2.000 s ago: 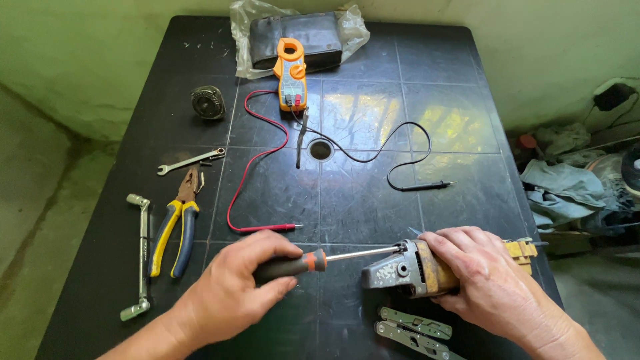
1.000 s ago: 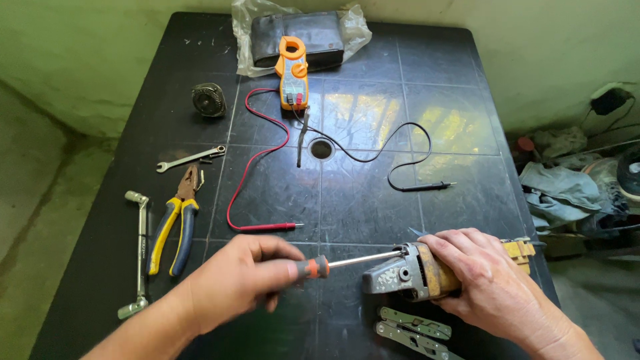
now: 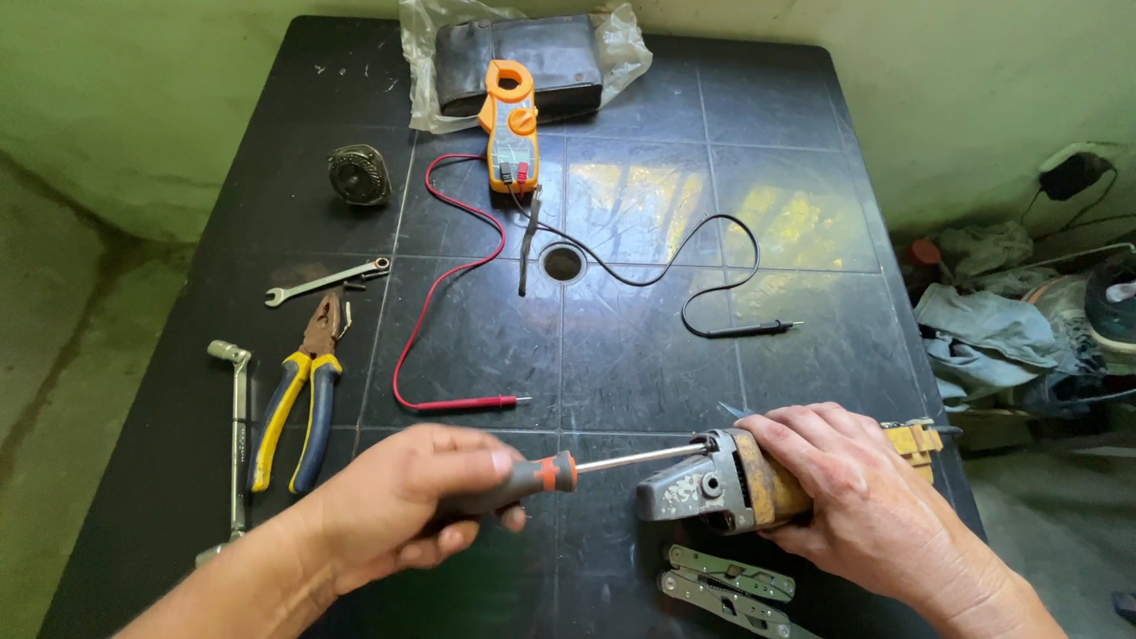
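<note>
My left hand grips the grey and orange handle of a screwdriver. Its shaft points right, and the tip meets the upper edge of the metal gear housing on a worn yellow power tool, apparently an angle grinder. My right hand is wrapped over the tool's yellow body and holds it on the black table. A folded multi-tool lies just below the grinder. Part of the grinder's body is hidden under my right hand, and the screw under the tip is too small to make out.
Combination pliers, a wrench and a swivel-head socket wrench lie at left. Behind them sits a round metal part. An orange clamp meter with red and black leads rests against a black case. The table has a centre hole.
The fingers of my left hand have shifted around the screwdriver handle. My right hand and the grinder stay in place.
</note>
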